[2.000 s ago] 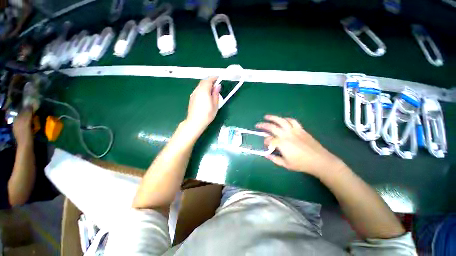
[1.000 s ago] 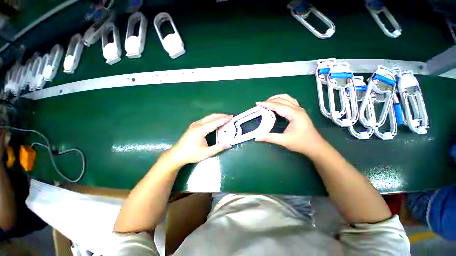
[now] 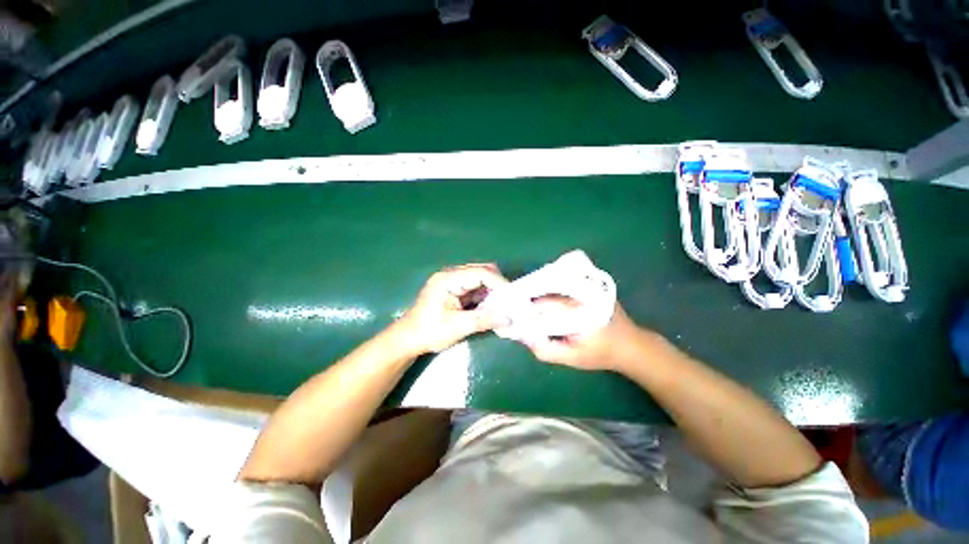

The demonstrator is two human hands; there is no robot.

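A white coiled cable (image 3: 558, 289), a looped item with a pale block, is held just above the green bench in front of me. My left hand (image 3: 452, 308) grips its left end with thumb and fingers. My right hand (image 3: 584, 338) holds its right part from below, with fingers at the loop's opening. The fingertips are partly hidden by the loop, and its details are washed out.
Blue-marked units (image 3: 728, 218) overlap at right. Plain-ended units (image 3: 346, 98) line the far side of the metal rail (image 3: 425, 166). A grey cable (image 3: 133, 316) and orange object (image 3: 66, 322) lie left. A white sheet (image 3: 159, 430) covers a carton below. People's parts show at both edges.
The unit once flat on the bench was lifted into both hands, then tilted and lowered slightly. My left hand let go of the unit it held by the rail, and that unit now stands beyond the rail.
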